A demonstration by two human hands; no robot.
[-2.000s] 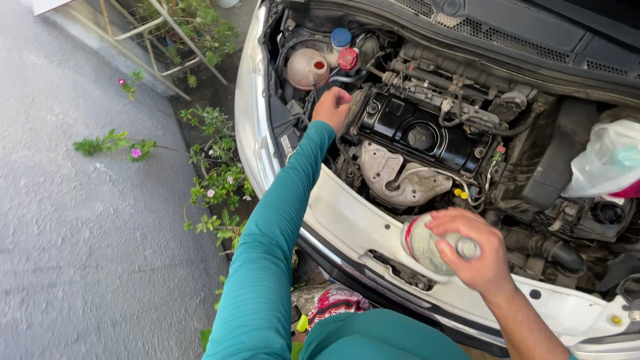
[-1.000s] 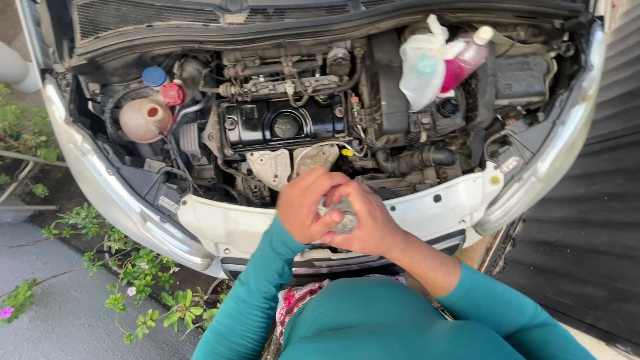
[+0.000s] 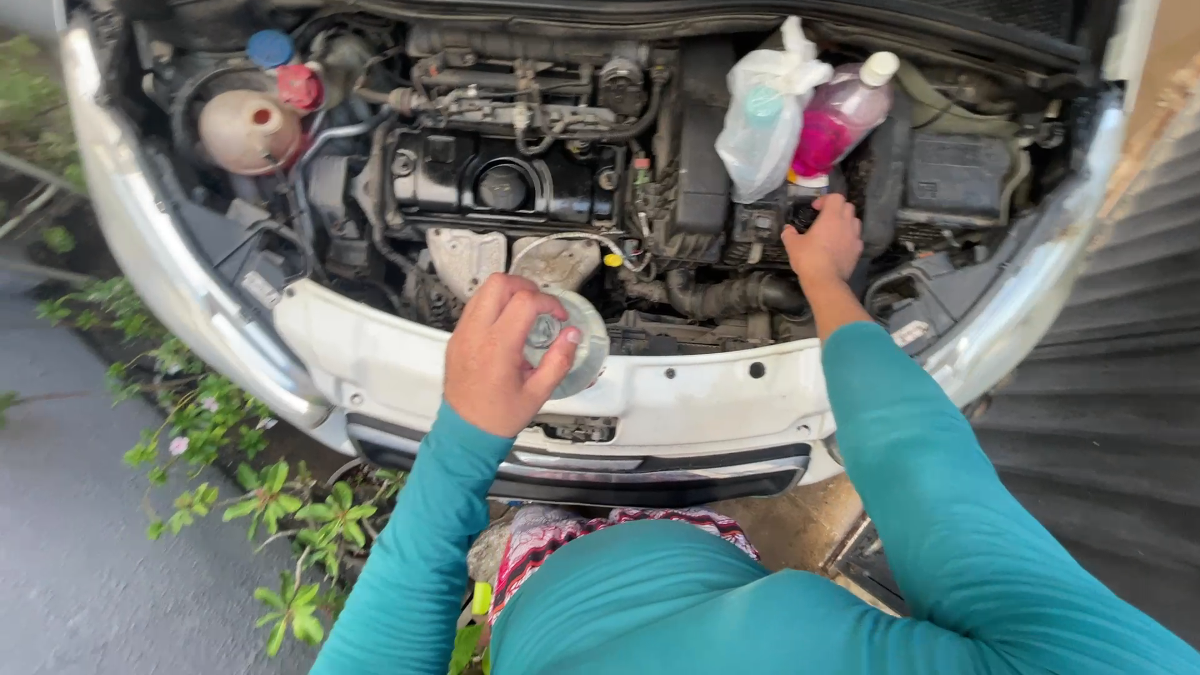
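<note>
My left hand (image 3: 502, 352) grips a translucent plastic bottle (image 3: 586, 352) by its neck and cap, above the car's white front panel (image 3: 712, 380). My right hand (image 3: 827, 244) reaches into the right part of the engine bay, its fingers at a black round cap (image 3: 802, 214); whether they grip it I cannot tell. Just behind that hand lie a bottle of pink liquid (image 3: 844, 112) with a white cap and a knotted translucent plastic bag (image 3: 769, 122). The black engine cover (image 3: 506, 183), with its round oil filler cap (image 3: 502, 187), lies between and behind my hands.
At the left of the bay sit a coolant expansion tank (image 3: 246, 133), a blue cap (image 3: 270, 47) and a red cap (image 3: 300, 86). A black battery cover (image 3: 956, 173) is at the right. Flowering plants (image 3: 206, 422) grow beside the left bumper; a dark corrugated surface (image 3: 1097, 412) lies right.
My hands were together around the bottle one second ago. They have parted: the left keeps the bottle, and the right has moved right and into the engine bay, beside the pink bottle.
</note>
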